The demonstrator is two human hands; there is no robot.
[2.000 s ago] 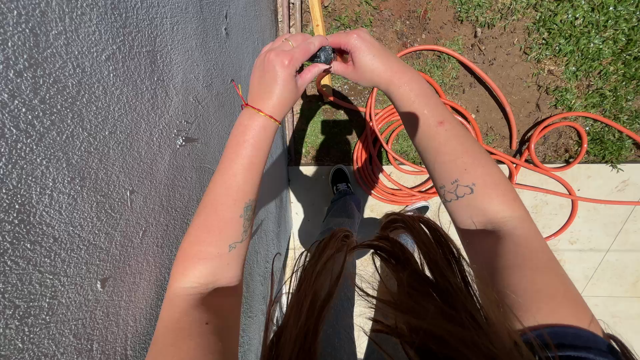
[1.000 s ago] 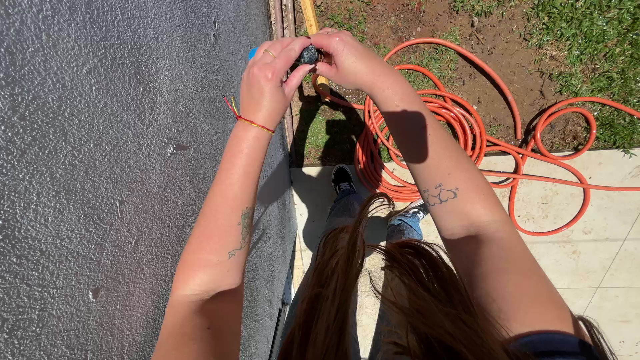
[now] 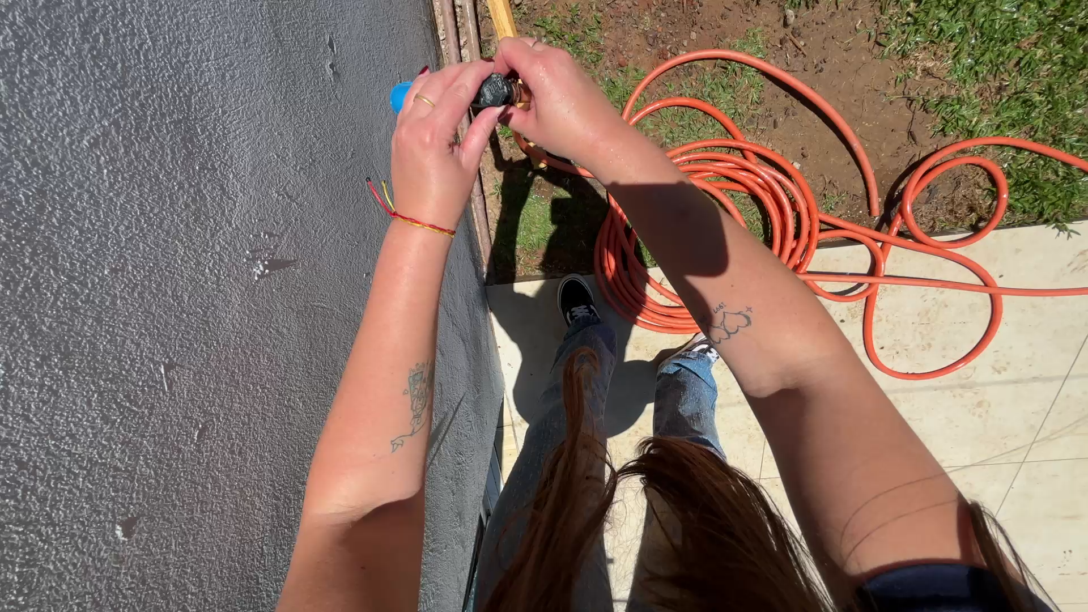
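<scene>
My left hand (image 3: 442, 119) holds a black fitting (image 3: 495, 91) between thumb and fingers, close to the wall. A blue round part (image 3: 400, 97) shows just beyond those fingers. My right hand (image 3: 557, 98) grips the other side of the fitting, where a brass-coloured part (image 3: 520, 95) shows, partly hidden by the fingers. Behind the hands a yellow post or pole (image 3: 502, 17) rises to the top edge. An orange garden hose (image 3: 629, 272) lies coiled beyond my right forearm, with one stretch running up under the hands.
A grey textured wall (image 3: 212, 297) fills the left side, with pipes (image 3: 473, 51) along its base. Pale paving tiles (image 3: 935, 425) lie below right, soil (image 3: 824, 93) and grass (image 3: 977, 51) above. My shoes (image 3: 576, 299) stand near the hose coil; long hair hangs in front.
The blue part beyond my left hand is in sight now, where two seconds ago it was not. Both hands stay together on the black fitting.
</scene>
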